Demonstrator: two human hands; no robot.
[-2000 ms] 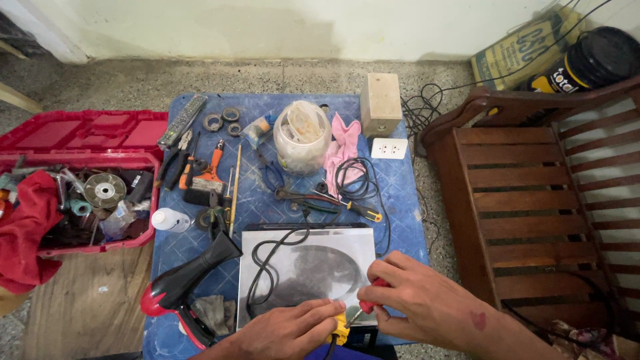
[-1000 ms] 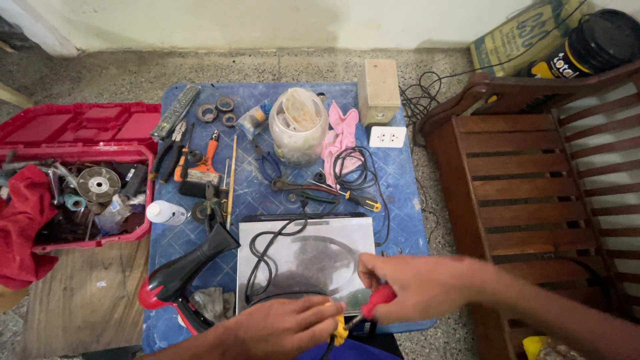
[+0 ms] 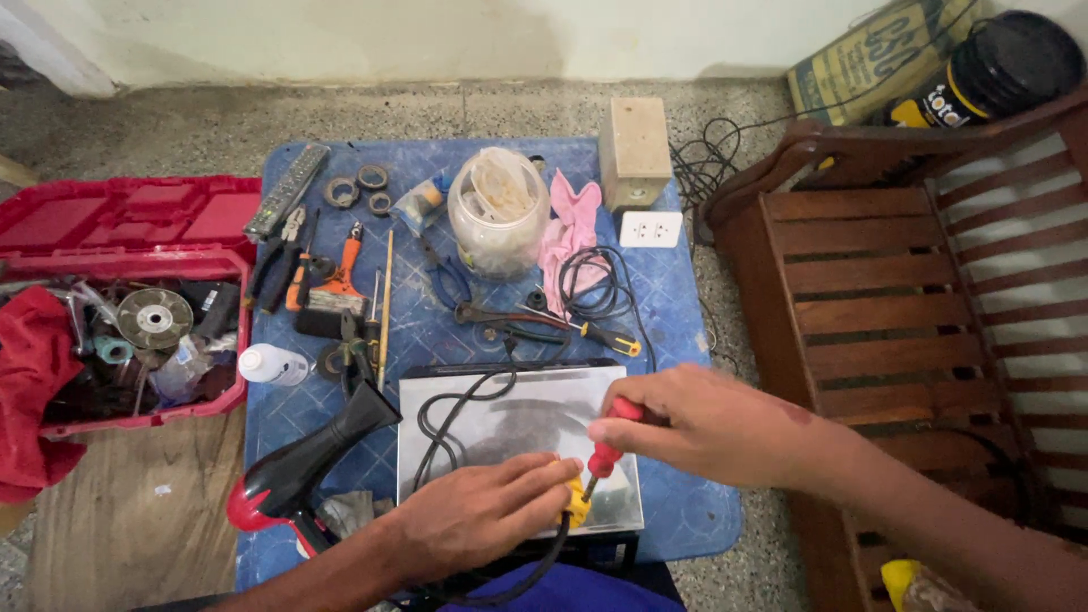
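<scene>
My left hand point(image 3: 489, 510) holds a small yellow fitting point(image 3: 576, 496) above the near edge of a metal-topped appliance point(image 3: 510, 416). A black cable point(image 3: 544, 569) runs down from the fitting. My right hand point(image 3: 680, 425) grips a screwdriver with a red handle point(image 3: 614, 438), its shaft tilted down and its tip at the fitting. The tip's exact seat is hidden. Another black cord point(image 3: 442, 416) curls over the metal top. To the left lies a black and red hair dryer point(image 3: 319, 472). Beyond the appliance are a yellow and black screwdriver point(image 3: 610, 338) and pincers point(image 3: 501, 316).
The blue table point(image 3: 688, 510) carries pliers point(image 3: 280, 263), tape rolls point(image 3: 342, 192), a remote control point(image 3: 287, 191), a plastic jar point(image 3: 499, 221), a pink cloth point(image 3: 571, 242), a socket point(image 3: 650, 229) and a white bottle point(image 3: 274, 365). An open red toolbox point(image 3: 153, 421) is left; a wooden bench point(image 3: 875, 314), right.
My right hand has shifted on the red screwdriver, and its handle now stands more upright over the yellow fitting. My left hand still holds the fitting. The view has moved slightly.
</scene>
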